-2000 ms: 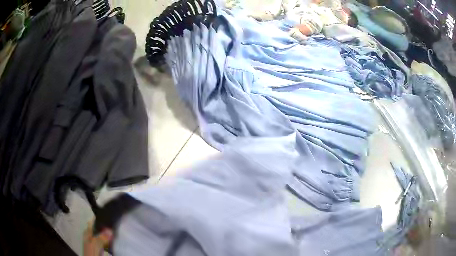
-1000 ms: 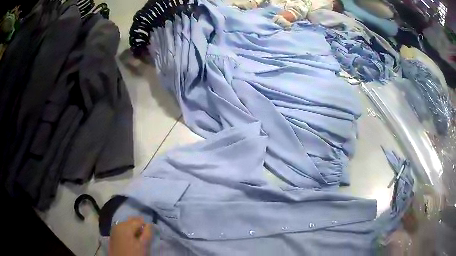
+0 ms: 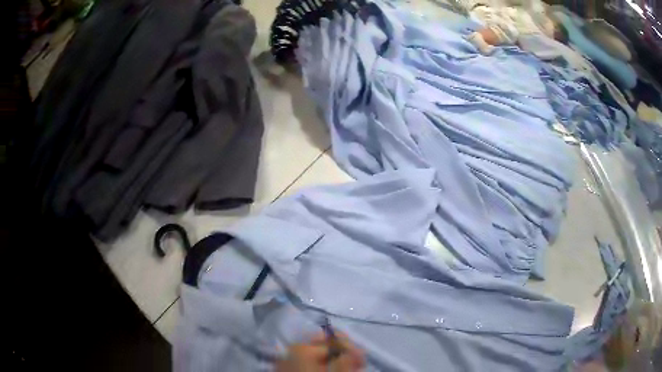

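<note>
A light blue blouse (image 3: 406,283) lies across the front of the table. Its collar end is at the left around a black hanger (image 3: 197,258), whose hook points left. Small pale buttons show along its straight front strip. My left hand (image 3: 319,353) is at the bottom edge, blurred and partly cut off, with fingers bent against the cloth below the strip. Whether it grips the cloth cannot be told. My right hand is not in view.
More light blue blouses (image 3: 464,145) lie behind, their black hangers (image 3: 316,18) bunched at the top. Dark grey jackets (image 3: 160,116) lie left. Blue strips (image 3: 613,290) and clear plastic (image 3: 617,211) are at right. The table edge slants down the left.
The view has shifted, so the table's things sit farther right. My left hand has moved from the collar end toward the middle of the blouse front. The front strip, blurred at first, now lies visible.
</note>
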